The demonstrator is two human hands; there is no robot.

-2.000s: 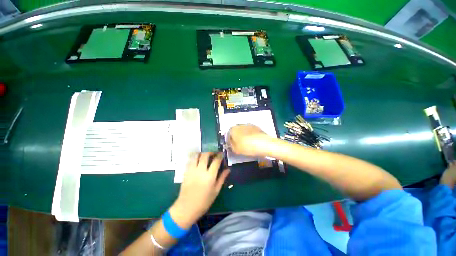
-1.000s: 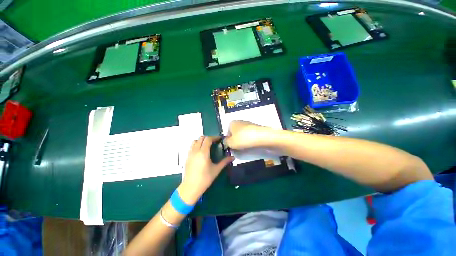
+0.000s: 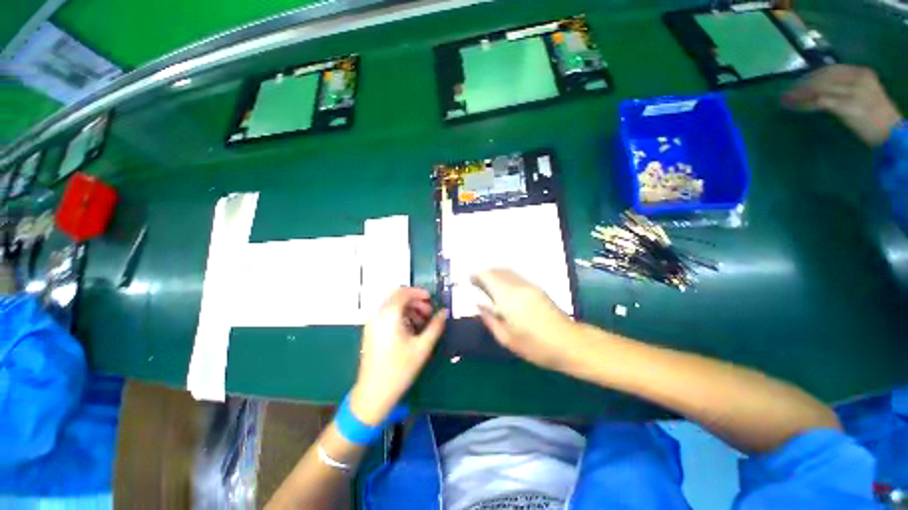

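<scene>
An open tablet screen assembly [image 3: 503, 234] lies in front of me, with its circuit board and gold flex cables at the far end and a large white area. My left hand [image 3: 398, 334] is at its lower left edge, thumb and fingers curled close together; whether they pinch something small cannot be told. My right hand [image 3: 520, 314] rests over the lower white area, fingers bent; a held part cannot be made out. A white lined sheet [image 3: 299, 284] with long white strips at both ends lies left. A loose pile of thin black and tan wired parts [image 3: 647, 251] lies right.
A blue bin [image 3: 685, 149] holds small beige parts, with clear plastic under it. Three tablets with green film [image 3: 510, 75] lie along the back. A red bin [image 3: 87, 206] and thin dark tool [image 3: 133, 255] are left. Another person's hand [image 3: 846, 97] reaches in at upper right; blue sleeves show left.
The view has swung, shifting the bench. My right hand has moved right, off the tablet's left edge. Another person's hand has appeared at upper right beside a waiting tablet.
</scene>
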